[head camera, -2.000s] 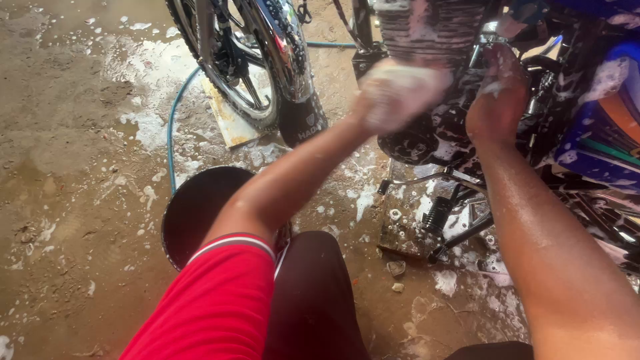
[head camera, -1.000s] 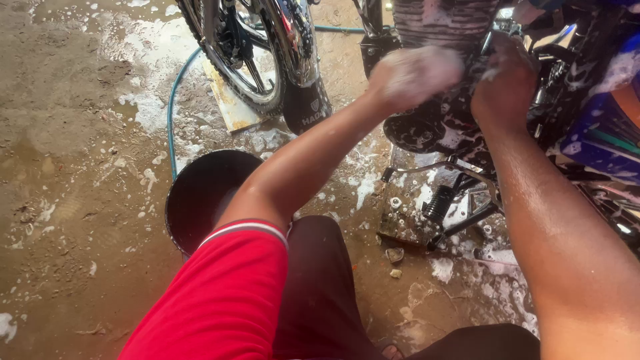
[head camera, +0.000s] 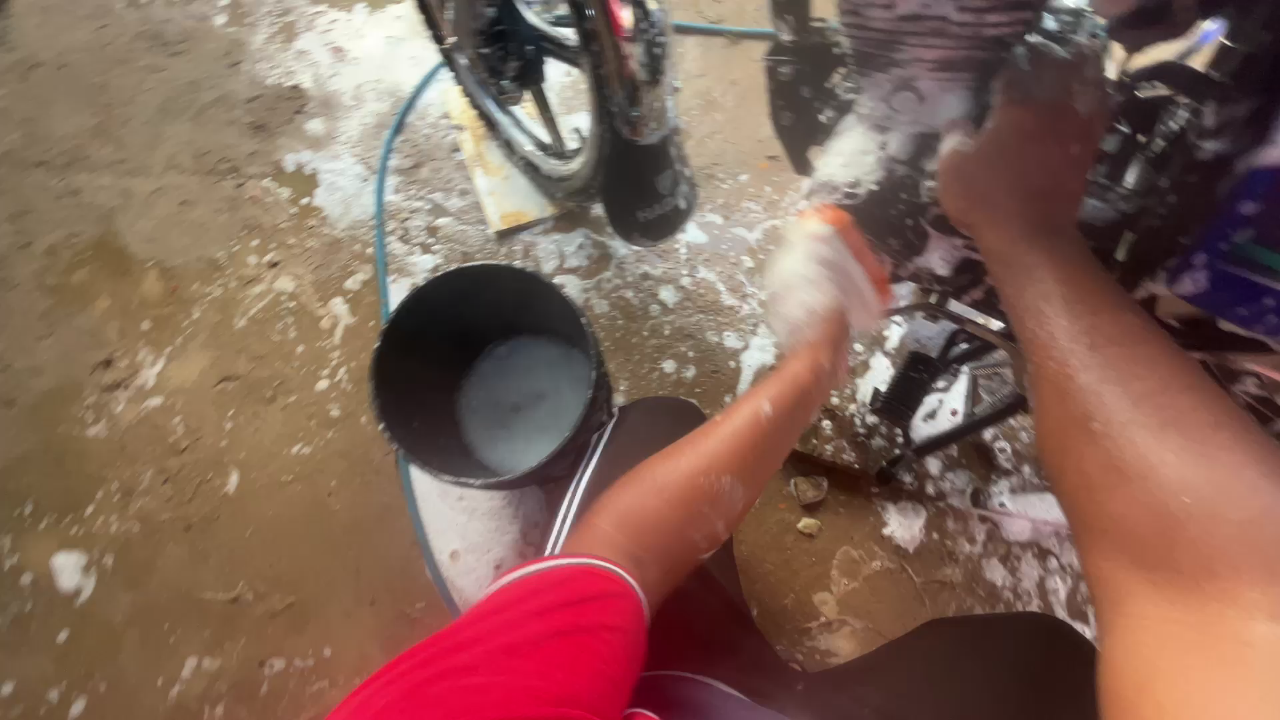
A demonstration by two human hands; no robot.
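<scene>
My left hand (head camera: 805,275), covered in white suds and blurred, holds an orange object (head camera: 850,250), perhaps a brush or sponge, beside the lower part of a soapy motorcycle engine (head camera: 900,130). Higher up, my right hand (head camera: 1030,150) rests against the metal parts at the engine's right side; its fingers are dark and blurred, so what they grip cannot be told. Suds coat the engine's finned cylinder (head camera: 935,30). To the left of my knee, a black bucket (head camera: 485,470) contains cloudy, whitish water (head camera: 525,400).
The motorcycle's front wheel (head camera: 520,130) and black mudflap (head camera: 648,190) are at the top, near a stained flat board (head camera: 497,170). A blue hose (head camera: 382,220) curves behind the bucket. A foot lever (head camera: 950,315) juts out below the engine. Foam spots the wet brown ground (head camera: 200,420).
My left hand has moved down from the engine's finned part, and the orange object now shows in it. The right hand stays by the engine's right side. The bucket's whitish water has come into view.
</scene>
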